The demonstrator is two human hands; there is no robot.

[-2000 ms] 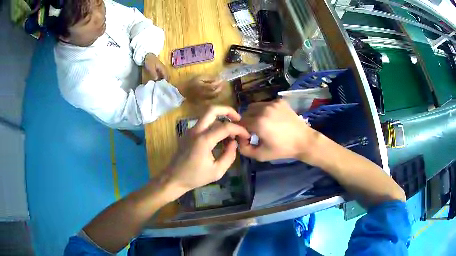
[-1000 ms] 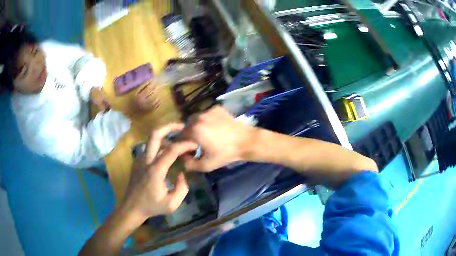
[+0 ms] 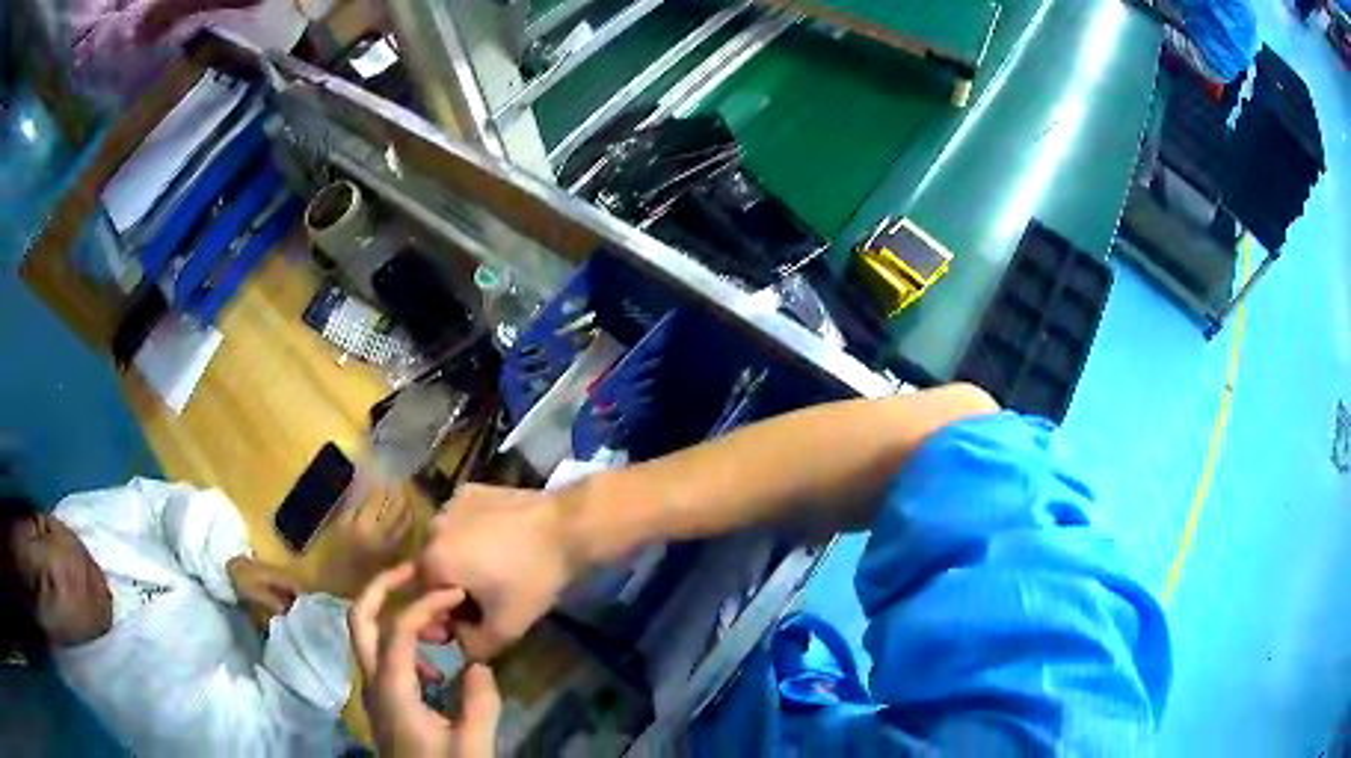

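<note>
My left hand (image 3: 411,674) is at the lower edge, cut off below the palm, its fingers curled up to my right hand (image 3: 504,566). My right hand is closed, back upward, its fingertips meeting the left fingertips. A small part (image 3: 439,634) shows only as a pale bit between the fingers; most of it is hidden and its kind is unclear. Both hands are over the desk, in front of the dark blue file rack (image 3: 630,388).
A seated person in white (image 3: 193,637) is at the left, a hand near a dark smartphone (image 3: 314,496). The desk partition (image 3: 682,274) runs diagonally behind the rack. Beyond are a green bench (image 3: 971,193), a yellow-black object (image 3: 901,264) and a black tray (image 3: 1037,319). Blue racks hold papers (image 3: 171,148).
The view has swung right and tilted, showing more bench and floor. My joined hands now appear lower and further left, the left one partly cut off. The phone's pink screen now looks dark.
</note>
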